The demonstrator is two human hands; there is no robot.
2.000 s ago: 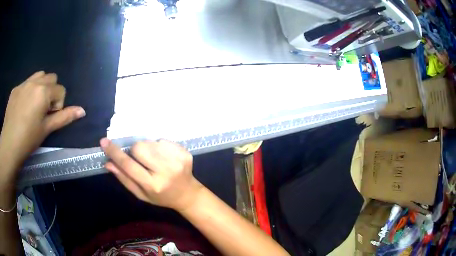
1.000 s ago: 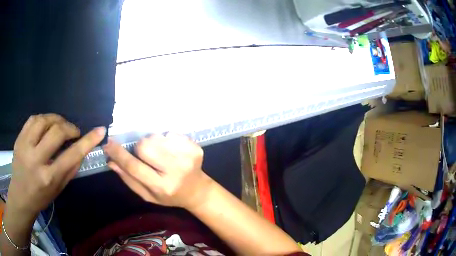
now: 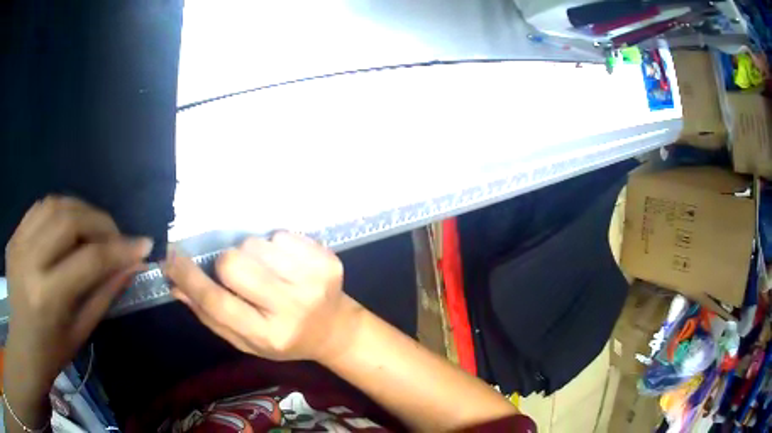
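A black cloth panel (image 3: 93, 110) lies over the left of the white table and reaches its front edge. My left hand (image 3: 72, 262) is at the panel's front edge, thumb and fingertips pinched together on the cloth. My right hand (image 3: 262, 292) is just right of it, fingers curled, its fingertips at the panel's front right corner. The fingertips of both hands nearly meet there. Whether the right fingers hold the cloth is hard to see.
A ruler strip (image 3: 406, 216) runs along the table's front edge. A stack of black panels (image 3: 550, 287) hangs beside a red support (image 3: 458, 296). Cartons (image 3: 686, 237) stand at the right. Slim tools (image 3: 631, 19) lie on the machine body.
My left hand has come from lying on the panel to its front edge, pinching it near my right fingertips. The view has shifted, and the needle area has left the picture.
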